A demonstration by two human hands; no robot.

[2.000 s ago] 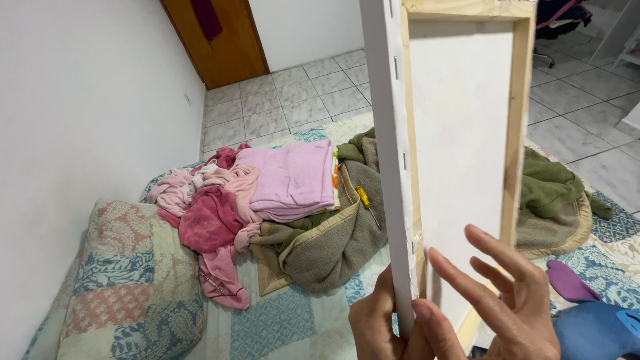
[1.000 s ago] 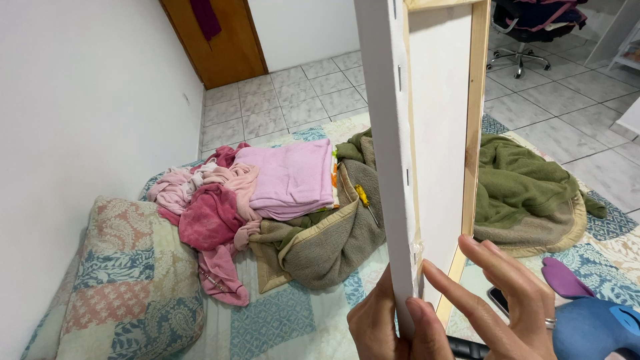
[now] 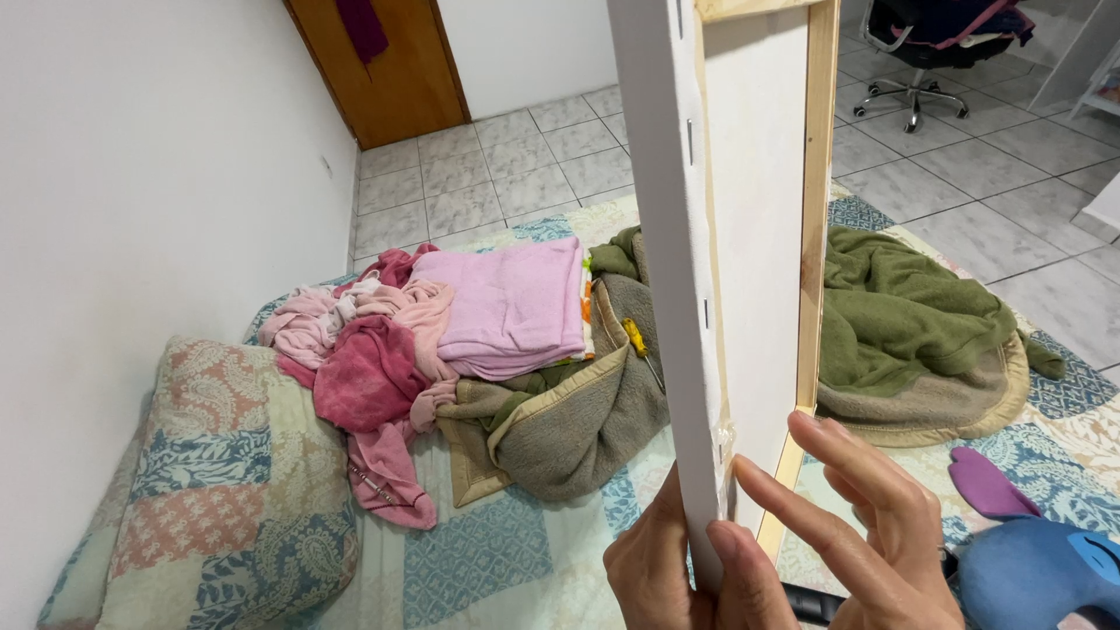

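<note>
A stretched canvas (image 3: 761, 219) on a wooden frame stands upright, its back and one stapled edge facing me. My left hand (image 3: 656, 569) grips its lower corner, fingers behind the white edge and thumb in front. My right hand (image 3: 866, 525) is beside the inner side of that corner, its index fingertip at a piece of clear tape (image 3: 724, 442) on the frame and its other fingers spread. Part of a black object (image 3: 809, 604) shows below the right hand; I cannot tell what it is or whether the hand holds it.
On the bed lie a patchwork pillow (image 3: 236, 490), pink clothes (image 3: 372, 372), a folded pink towel (image 3: 512, 306), a green blanket (image 3: 910, 315), a yellow-handled screwdriver (image 3: 636, 339) and a blue plush toy (image 3: 1024, 569). Beyond stands an office chair (image 3: 914, 79).
The canvas has turned more edge-on since two seconds ago, so its back looks narrower and more of the green blanket shows. My right index finger has come to the taped corner.
</note>
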